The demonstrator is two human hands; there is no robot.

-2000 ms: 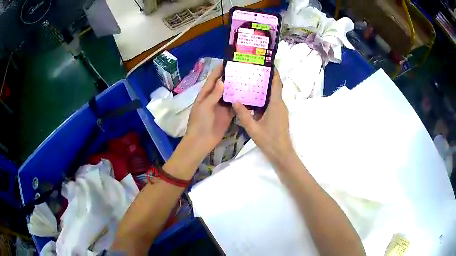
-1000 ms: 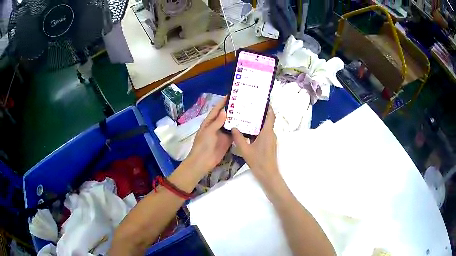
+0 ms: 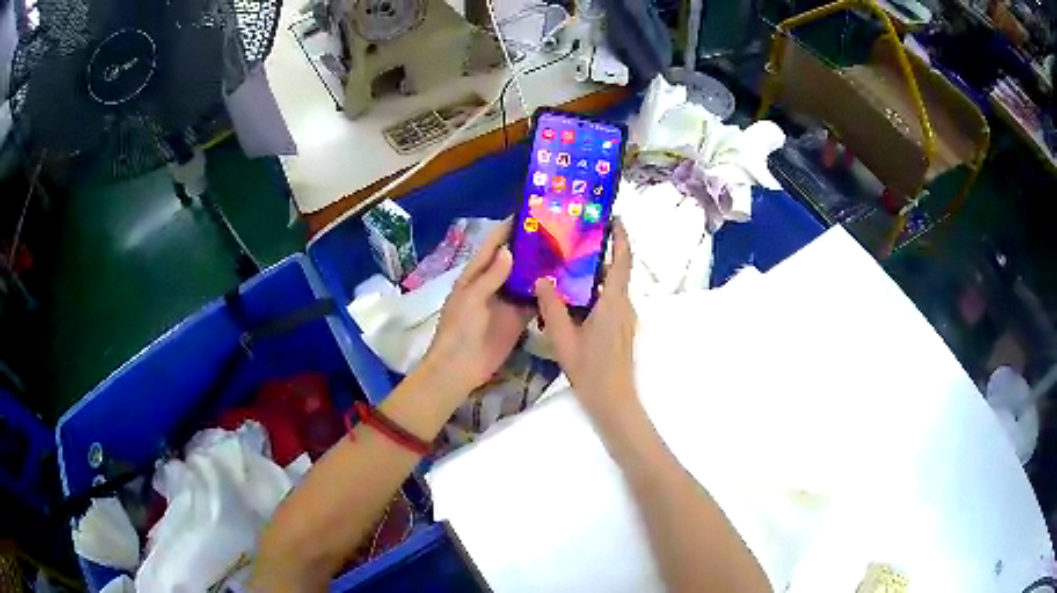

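A black smartphone (image 3: pixel 565 209) is upright in front of me, its lit screen showing a blue, purple and red background with rows of icons. My left hand (image 3: pixel 473 313) holds its lower left side, with a red cord on the wrist. My right hand (image 3: pixel 593 336) holds the lower right side, its thumb on the bottom of the screen. The white table (image 3: pixel 742 382) lies below and right of the hands. A small tan-yellow ticket (image 3: pixel 883 579) is at the bottom edge of the view.
A left blue bin (image 3: pixel 197 336) holds white cloth (image 3: pixel 220 498) and red cloth (image 3: pixel 284 417). The bin behind holds a green and white box (image 3: pixel 391 238), a pink packet (image 3: pixel 438 257) and a tied white bundle (image 3: pixel 695 151). A sewing machine (image 3: pixel 423 52), fan (image 3: pixel 122 70) and yellow-framed cart (image 3: pixel 887 116) stand beyond.
The phone screen has gone from a pink chat with keyboard, to a pink-topped list, to icons. The phone and hands sit lower in view than two seconds ago, and more background shows.
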